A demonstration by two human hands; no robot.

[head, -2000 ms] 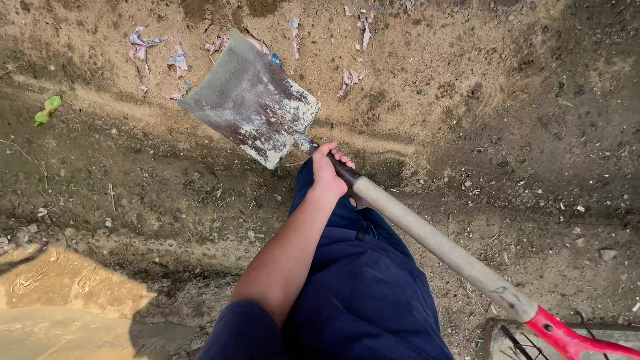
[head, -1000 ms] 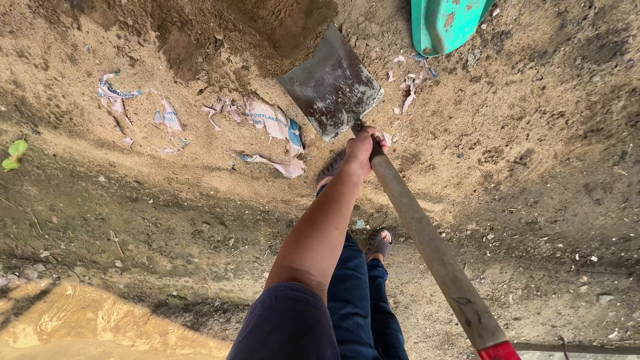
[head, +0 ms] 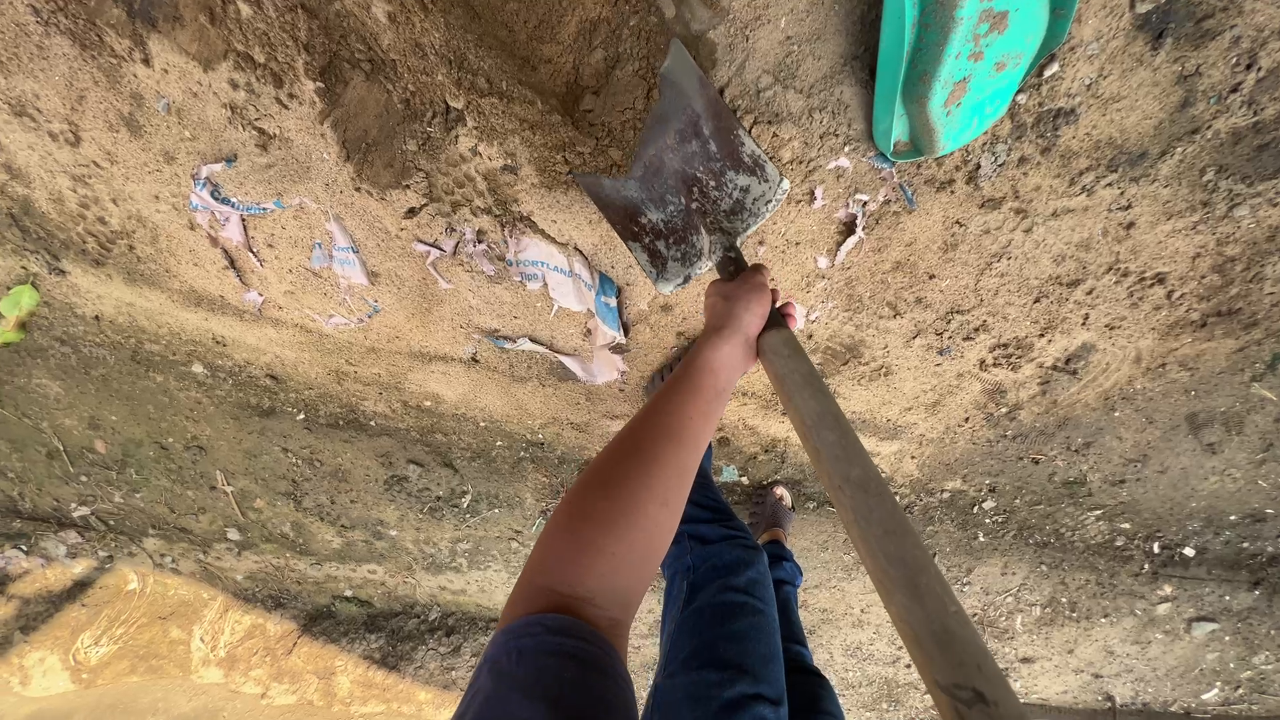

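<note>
My left hand (head: 745, 312) grips a square-mouth shovel (head: 700, 175) low down, where the dark metal socket meets the wooden shaft (head: 880, 520). The worn, rust-marked blade lies over the sand near the top middle, its edge toward a dug hollow. From my hand the shaft slopes down to the lower right and leaves the frame. My right hand is out of view, and so is the shovel's upper end. Just left of the blade are torn pieces of a paper cement bag (head: 565, 275) on the sand.
A green plastic tub or barrow tray (head: 965, 80), spotted with dirt, is at the top right. More paper scraps (head: 225, 210) lie on the left and right. My sandalled foot (head: 771, 508) stands on packed earth. A sunlit ledge (head: 150, 640) is at the lower left.
The view has shifted, bringing the green tub in since two seconds ago. The shovel, still in my left hand, now has its blade by the dug hollow. Its red handle part has left the frame.
</note>
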